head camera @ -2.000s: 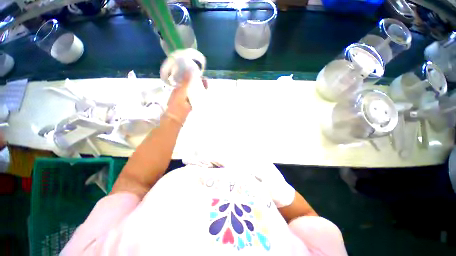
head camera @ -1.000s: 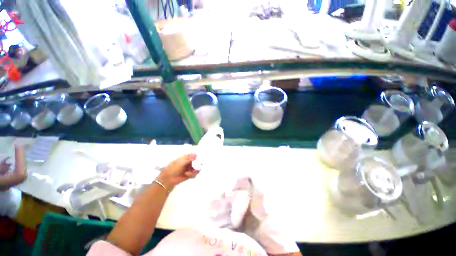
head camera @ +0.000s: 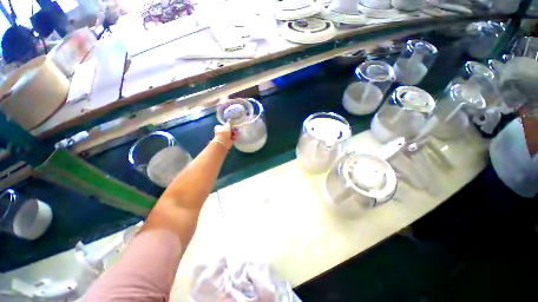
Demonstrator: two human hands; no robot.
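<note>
My left hand [head camera: 226, 134] is stretched out over the dark belt. Its fingers are closed on the rim of a clear round piece with a pale centre [head camera: 237, 110], perhaps a lid. The piece overlaps the mouth of a clear container with a frosted white lower half [head camera: 252, 138]; I cannot tell whether they touch. A crumpled whitish cloth [head camera: 236, 283] shows at the bottom edge. My right hand cannot be made out there.
More clear containers stand on the belt, one with its open mouth [head camera: 168, 165] left of my arm. Lidded ones [head camera: 360, 183] stand on the white bench [head camera: 259, 218]. A green post [head camera: 97, 180] slants at left. White parts lie at lower left. Another person's arm shows at far right.
The view has turned right. My left hand has gone from holding a white part over the bench to reaching over the belt with the round piece at a container. The cloth is now lower in view.
</note>
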